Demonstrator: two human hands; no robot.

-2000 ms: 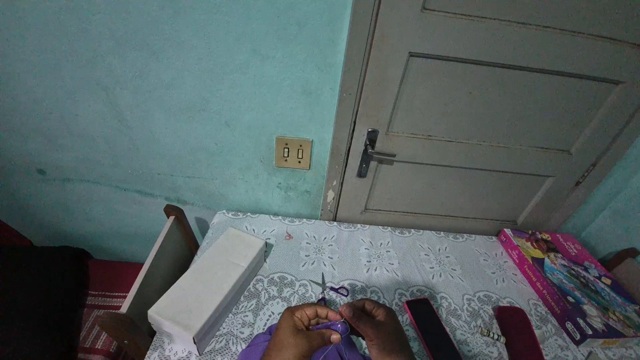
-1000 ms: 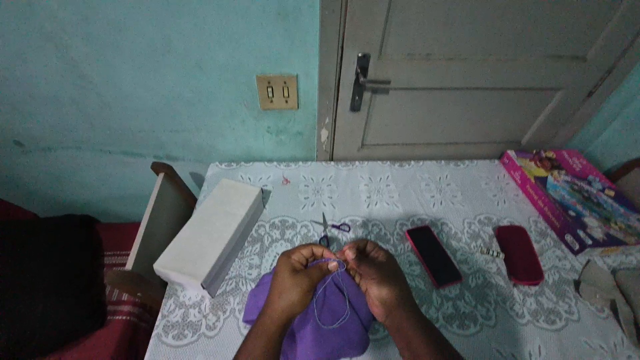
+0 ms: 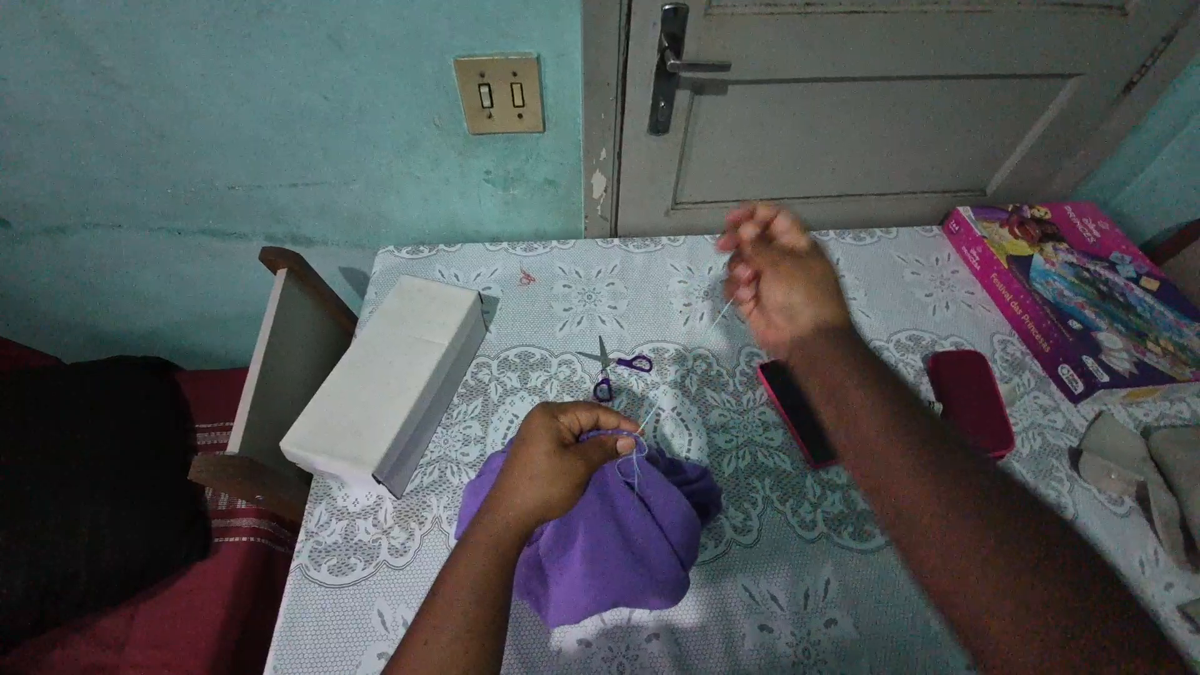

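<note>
My left hand [image 3: 572,455] pinches the upper edge of a purple cloth [image 3: 609,553] lying bunched on the lace-covered table. A pale thread [image 3: 649,417] runs from the cloth at my left fingertips up toward my right hand [image 3: 783,272], with small loops of it hanging over the cloth. My right hand is raised beyond the phone, blurred, its fingers bent around the thread's far end; a needle cannot be made out. Small scissors with purple handles [image 3: 603,386] lie spread just beyond my left hand.
A long white box [image 3: 384,366] lies at the left beside a wooden chair [image 3: 281,375]. Under my right forearm is a phone in a red case [image 3: 792,412]. Farther right are a dark red case [image 3: 972,403], a pink game box [image 3: 1059,300] and grey cloth [image 3: 1125,459].
My right hand has moved away from my left hand, up and to the right, drawing the thread out between them. My left hand stays on the purple cloth.
</note>
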